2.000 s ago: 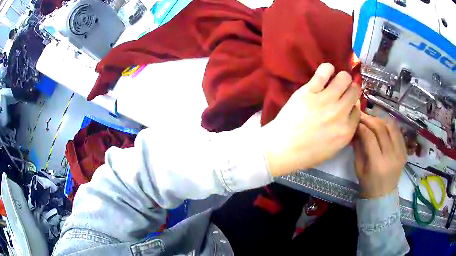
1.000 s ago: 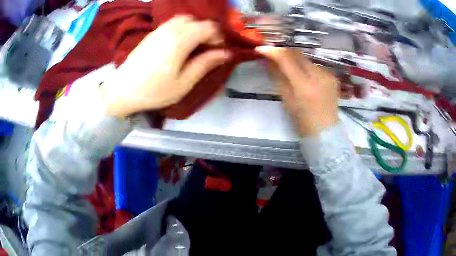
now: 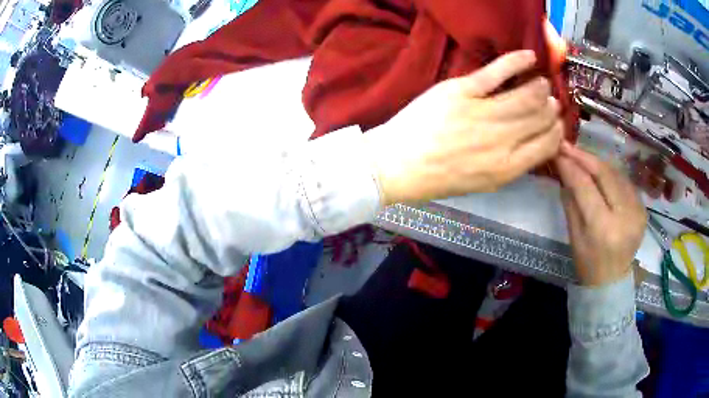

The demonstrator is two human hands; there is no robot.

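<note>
A dark-red garment piece [image 3: 373, 62] lies bunched on the white machine table, one sleeve-like part trailing to the left. My left hand [image 3: 486, 132] lies on its right part, fingers closed on the cloth near its edge. My right hand [image 3: 602, 210] pinches the lower end of the same fabric edge [image 3: 566, 116] between thumb and fingers. The edge runs beside the lit needle area of the white and blue sewing machine [image 3: 614, 31]. The needle itself is not visible. Metal guides [image 3: 622, 116] sit right of the edge.
Green-and-yellow-handled scissors [image 3: 680, 272] lie at the right table edge. A measuring tape strip [image 3: 482, 237] runs along the front edge. A second machine [image 3: 120, 31] stands at upper left. Red pieces [image 3: 241, 311] show by a blue bin below my left arm. A dark-red band [image 3: 688, 167] lies at right.
The view swung right and back. One second ago my hands were farther apart, the cloth edge stretched between them; now they are close together beside the needle area.
</note>
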